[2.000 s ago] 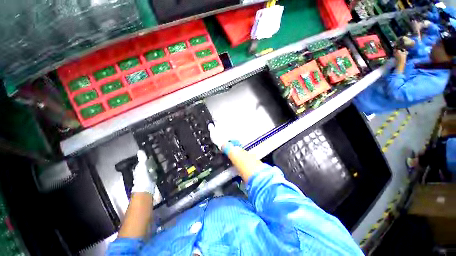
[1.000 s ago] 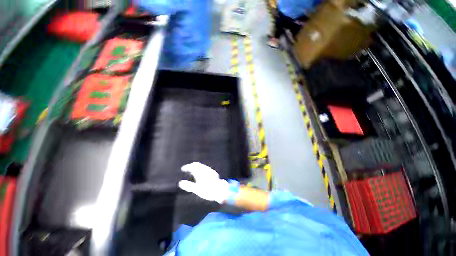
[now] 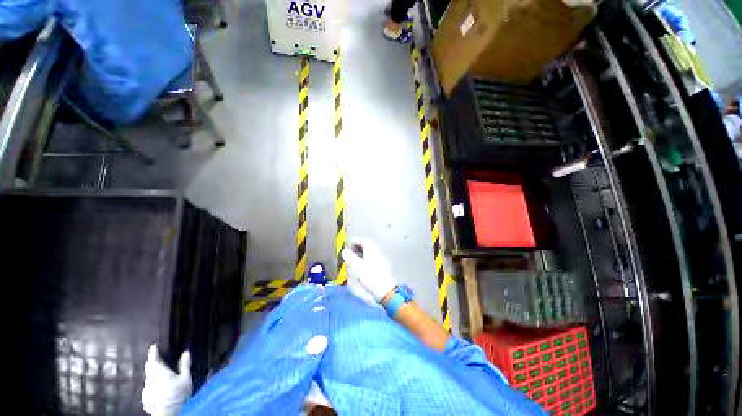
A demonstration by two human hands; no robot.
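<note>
A stack of large black totes (image 3: pixel 207 280) stands at the lower left, its top tote holding a shiny gridded surface. My left hand (image 3: pixel 167 386), in a white glove, is at the right rim of the stack near the bottom edge, thumb and finger apart. Whether it grips the rim is unclear. My right hand (image 3: pixel 370 272), white-gloved with a blue band at the wrist, is over the grey floor in front of me. Its fingers are loosely curled but apart, and I see nothing in it.
Yellow-black tape (image 3: pixel 340 162) runs along the floor. On the right are a red sheet in a black tote (image 3: pixel 500 213), red compartment trays (image 3: pixel 553 366), a cardboard box (image 3: pixel 488 41) and dark shelving (image 3: pixel 675 211). A white AGV (image 3: pixel 305 28) stands ahead. A person in blue (image 3: pixel 122 57) is upper left.
My view has turned right from the conveyor and its carrier fixture to the floor aisle. My left hand has left the fixture and is now beside the totes. My right hand is over the floor.
</note>
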